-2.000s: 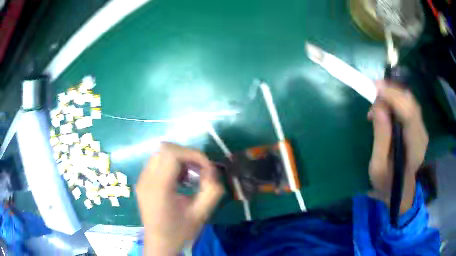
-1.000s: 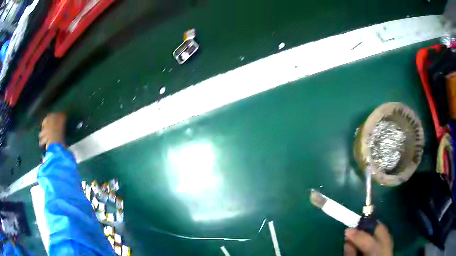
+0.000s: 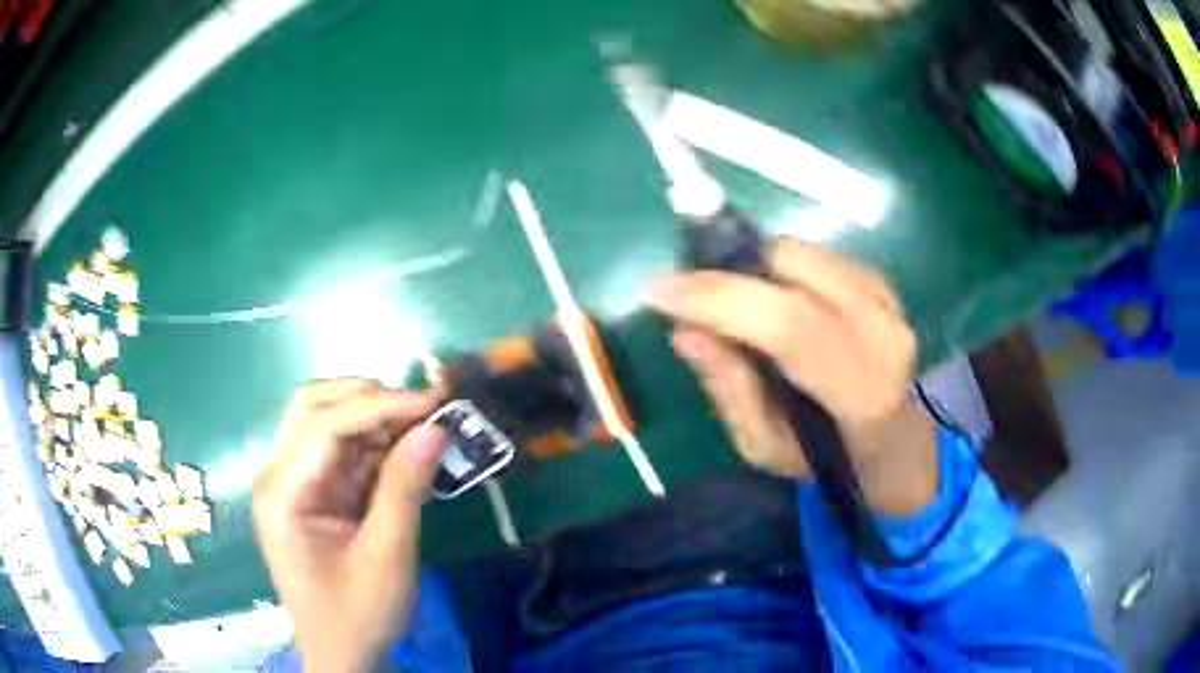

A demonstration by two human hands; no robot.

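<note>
My left hand pinches a watch housing with a silver rim and dark inside, just left of and partly over the fixture. My right hand holds the soldering iron by its black handle; the blurred barrel points up and left over the mat. The orange-brown fixture with a dark middle lies under two white tape strips. A pile of small battery cells lies at the left. A thin solder wire runs from the pile towards the fixture.
A white flat piece lies behind the iron. The brown pot is cut off by the top edge. A black fan with a green-white label stands at upper right. A white sheet lies at lower left. A blue stool shows at right.
My left hand has come back from the far left and now holds a housing. My right hand has brought the iron away from the pot towards the fixture. The view has tilted down.
</note>
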